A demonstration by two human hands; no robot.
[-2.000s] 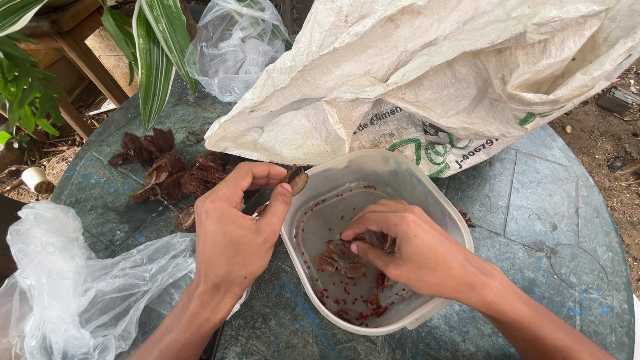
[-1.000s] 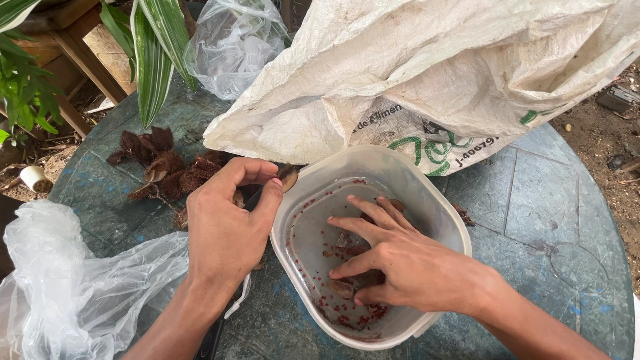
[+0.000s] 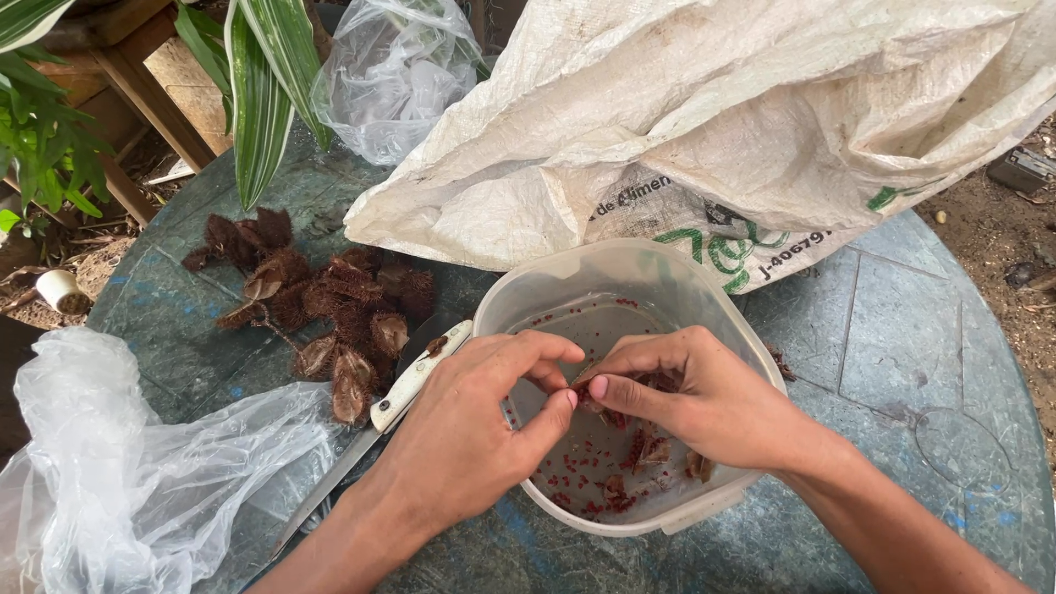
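Observation:
Over a translucent plastic container [image 3: 763, 355], my right hand [image 3: 693, 396] pinches a piece of seed pod [image 3: 584, 381] between thumb and fingertips. The fingertips of my left hand [image 3: 495, 404] meet the pod's near side; whether they grip it is not clear. Small red seeds [image 3: 577, 474] and open brown husks [image 3: 652, 452] lie in the container. Left of my left hand, a knife with a white handle [image 3: 421, 375] rests partly under my forearm. A cluster of spiny dried annatto pods [image 3: 338, 297] lies on the table behind the knife.
A large white woven sack [image 3: 660, 107] covers the back of the round green table [image 3: 891, 313]. One clear plastic bag [image 3: 91, 462] lies at the left front, another [image 3: 400, 82] at the back. Striped leaves [image 3: 260, 107] overhang the table's back left edge.
My left hand has moved right, over the container, and the pod piece it held outside the rim is gone from there. My right hand has risen from the container's bottom to meet it.

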